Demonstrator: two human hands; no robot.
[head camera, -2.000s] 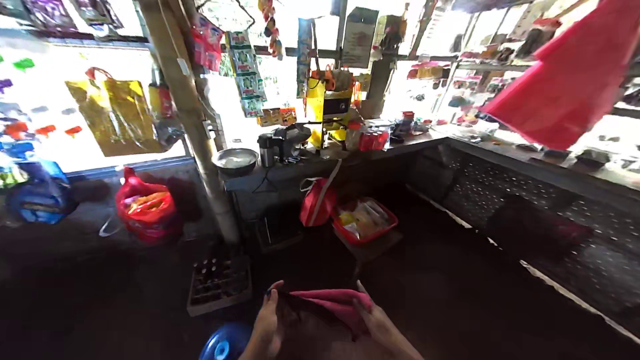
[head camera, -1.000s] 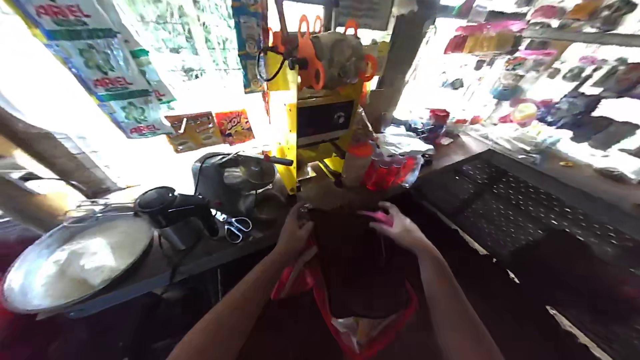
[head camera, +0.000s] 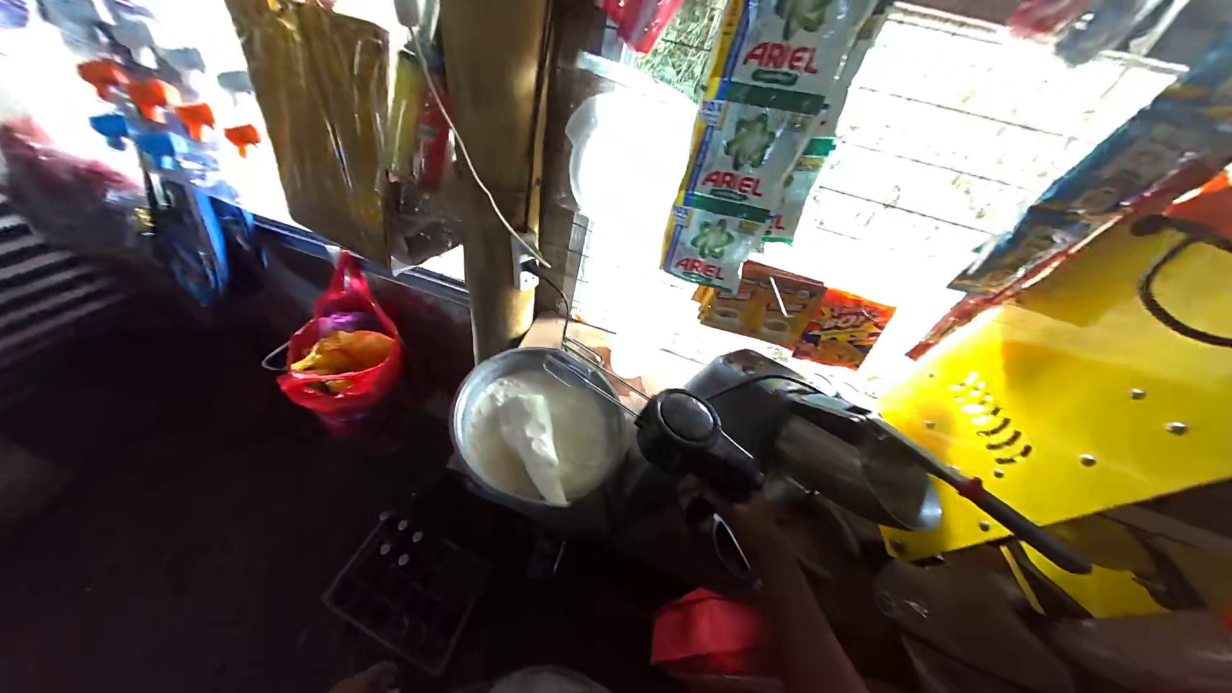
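My right hand (head camera: 756, 520) reaches up from the bottom right to the counter, just below a black lidded vessel (head camera: 688, 419). The pale loop of a pair of scissors (head camera: 730, 547) shows beside its fingers; shadow hides whether the fingers are closed on it. At the bottom edge, left of centre, only a small dark part of my left hand (head camera: 371, 678) is in view, and its grip cannot be made out. A round metal basin (head camera: 469, 452) with pale contents and a crumpled white piece stands left of the black vessel. A dark device with a metal bowl-like part (head camera: 857, 462) lies to its right.
A yellow metal machine (head camera: 1068, 414) stands at the right. Ariel sachets (head camera: 746, 144) hang over the counter beside a wooden post (head camera: 496, 173). A red plastic bag (head camera: 342, 371) hangs at the left, above a dark crate of bottles (head camera: 409, 587). Red fabric (head camera: 707, 635) shows low down.
My right hand has left the dark pouch it was at one second ago and is now beside the scissors. My left hand has dropped to the bottom edge. The view has swung left.
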